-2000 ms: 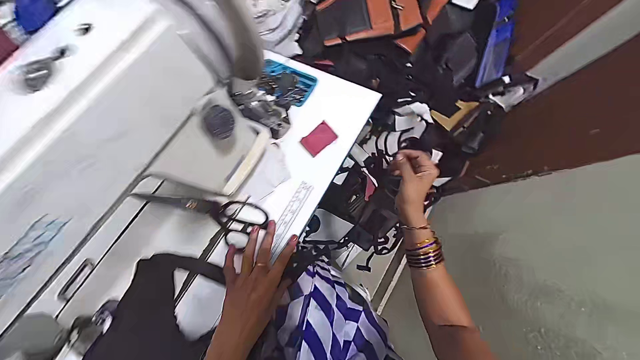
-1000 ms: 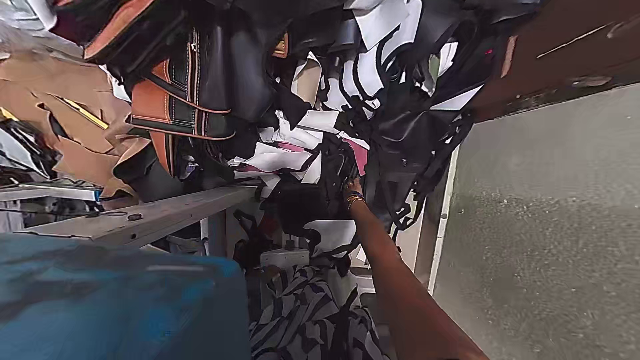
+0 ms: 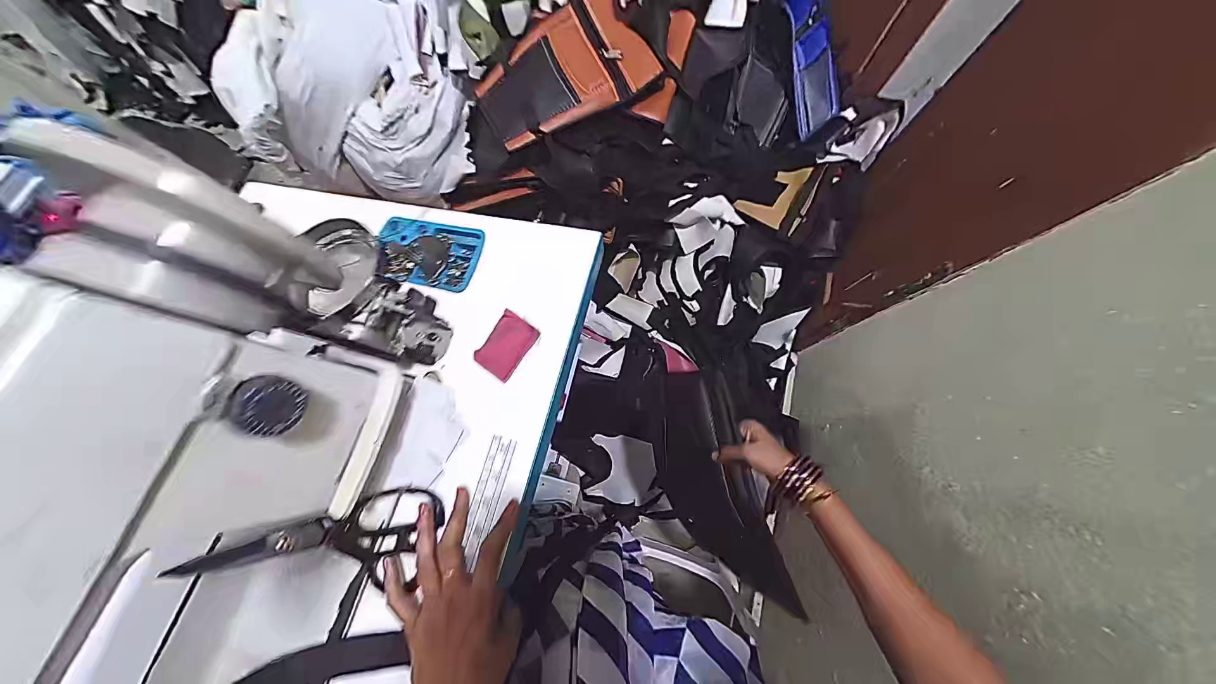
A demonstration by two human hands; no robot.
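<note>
My right hand [image 3: 760, 450], with bangles on its wrist, grips a black piece of material [image 3: 698, 456] beside the table's right side; the piece hangs down to a point. My left hand [image 3: 454, 579] rests with fingers spread at the table edge, its fingertips by the handles of black-handled scissors [image 3: 294, 541]. The scissors lie across the sewing machine bed and the white tabletop [image 3: 560, 256]. A red fabric square [image 3: 507, 345] and a printed ruler scale [image 3: 491, 489] are on the tabletop. The sewing machine [image 3: 190, 228] stands at left.
A blue tray of small metal parts [image 3: 459, 249] sits at the table's back. Beyond lie white cloth [image 3: 332, 85], orange and black bag pieces [image 3: 579, 66] and a heap of black and white scraps [image 3: 703, 237]. A brown wall band [image 3: 1026, 114] borders the grey floor [image 3: 1007, 399].
The view has turned away from the scrap heap, back to the table. My right hand, among the scraps one second ago, now holds the black piece.
</note>
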